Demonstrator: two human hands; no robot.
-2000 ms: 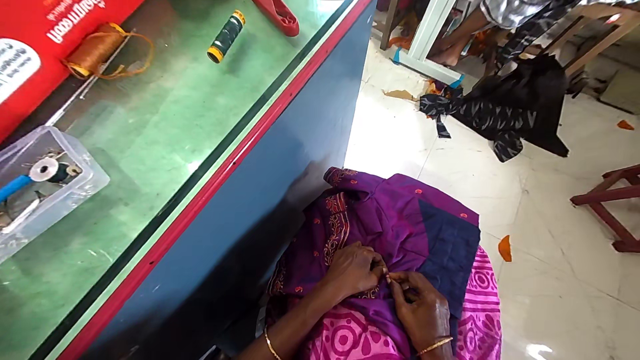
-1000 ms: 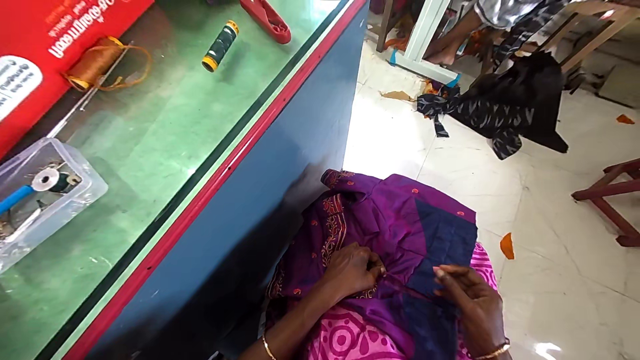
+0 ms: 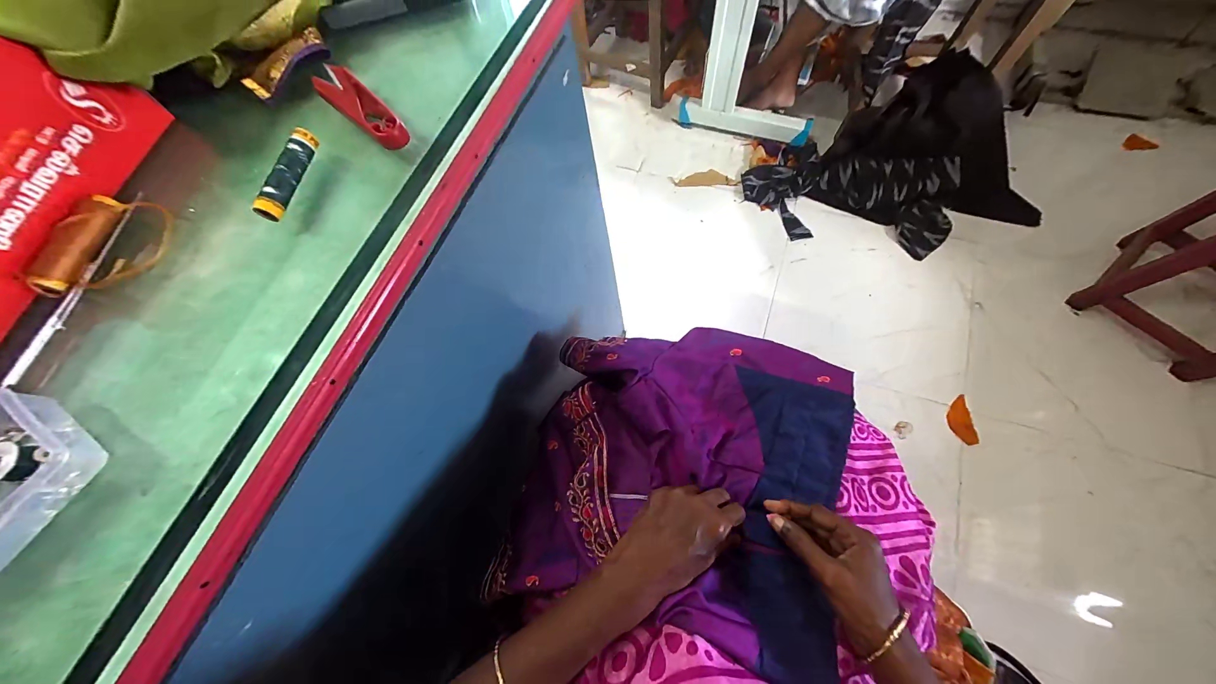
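A purple garment with an embroidered border (image 3: 708, 399) lies across my lap, over pink patterned cloth (image 3: 879, 475). A dark blue fabric panel (image 3: 803, 427) runs down its right part. My left hand (image 3: 679, 532) is closed on the purple fabric, fingers pinching it beside the panel. Just to the right, my right hand (image 3: 836, 560) is over the blue panel with thumb and forefinger pinched together; what lies between them is too small to make out.
On the green counter (image 3: 256, 313) at left are a dark thread spool (image 3: 286, 176), an orange thread spool (image 3: 74, 245), a red tool (image 3: 361, 106) and a clear plastic box (image 3: 57, 475). Black cloth (image 3: 902, 161) lies on the floor near a person's foot (image 3: 774, 90); a red-brown stool (image 3: 1154, 285) stands right.
My right hand went out to the right, away from my left hand, and is now back close beside it. My left hand has stayed on the purple fabric.
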